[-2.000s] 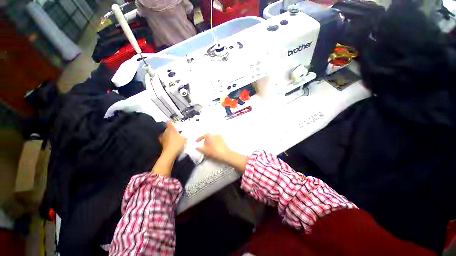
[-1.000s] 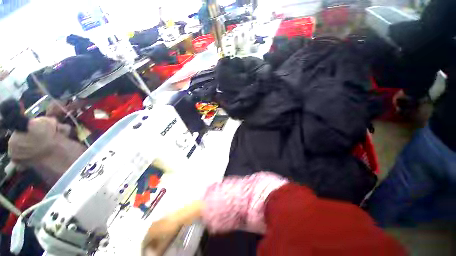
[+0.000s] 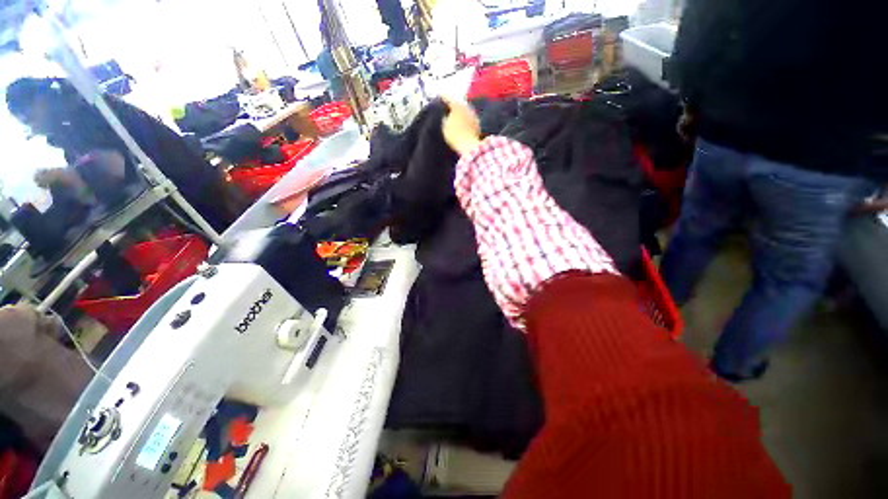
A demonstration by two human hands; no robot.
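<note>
My right hand (image 3: 461, 127) reaches out to the far end of the black garment pile (image 3: 477, 312) and is closed on a fold of black cloth there. The pile lies right of the white "brother" sewing machine (image 3: 229, 322), seen at the lower left. Its needle end is cut off by the frame. My left hand is out of the picture.
Orange pieces (image 3: 222, 470) and a slim red tool (image 3: 253, 470) lie under the machine arm. A small dark plate (image 3: 372, 278) is on the machine table. A person in jeans (image 3: 779, 229) stands at the right. A red basket (image 3: 660, 297) shows beside the pile. Another person (image 3: 117, 146) is at the upper left.
The view has swung right, away from the needle. My right hand has moved from the machine bed to the black pile and taken hold of cloth. My left hand has left the picture.
</note>
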